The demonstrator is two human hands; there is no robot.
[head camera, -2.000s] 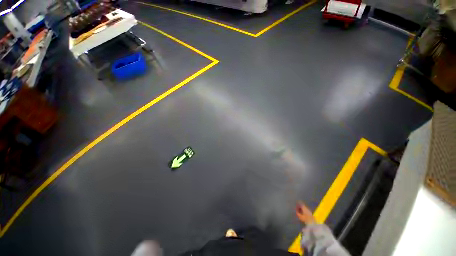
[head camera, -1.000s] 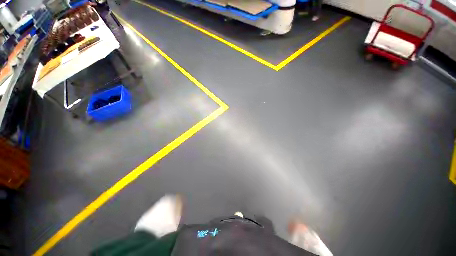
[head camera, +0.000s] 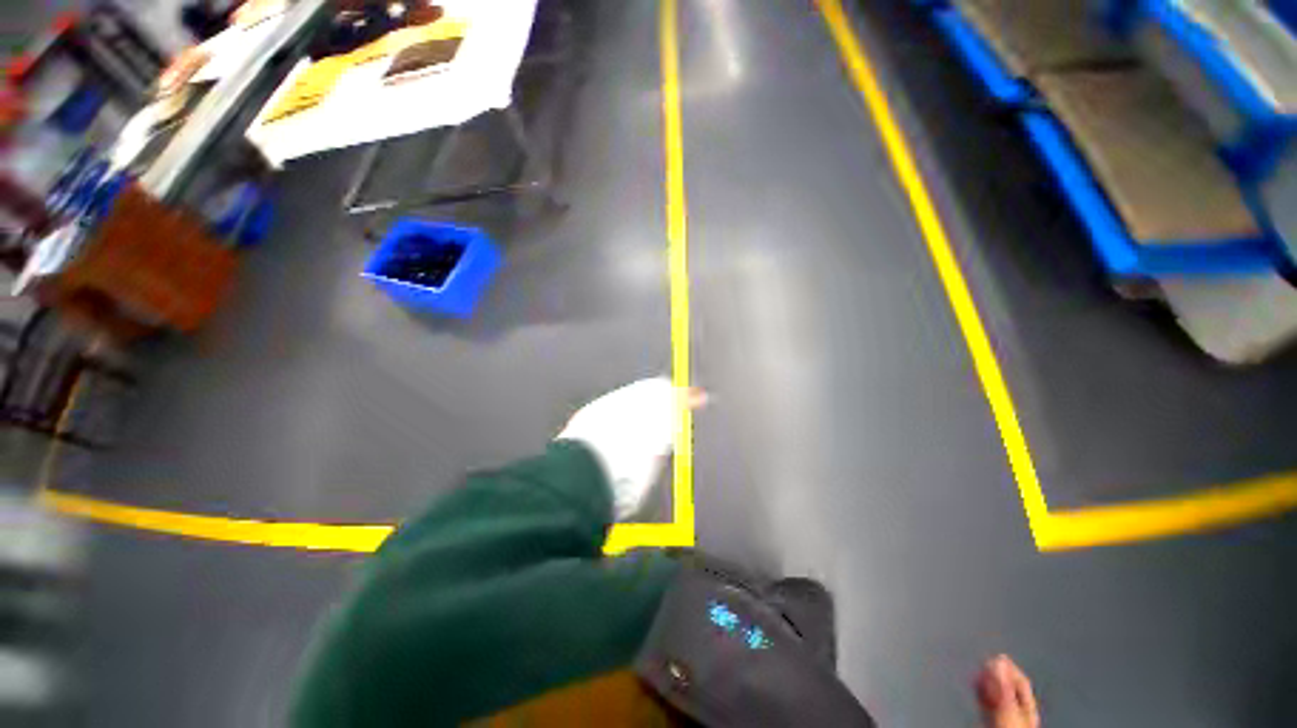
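My left hand shows only as a small blurred bit of fingers past the pale sleeve cover over a green sleeve, low at the centre; whether it holds anything cannot be told. My right hand is small and blurred at the bottom right edge, partly cut off; its fingers look curled, and no object shows in it. Nearest in front is the dark grey floor with yellow lines. The dark apron with blue lettering is at the bottom.
A white-topped table with tan and brown boards stands at the upper left. A blue plastic crate with dark contents is on the floor beside it. A brown box-like piece is at far left. A blue rack with tan boards is at upper right.
The view has turned and moved forward. The blue rack now fills the upper right and the red trolley is out of view. My left arm has swung forward; my right hand is near the bottom edge.
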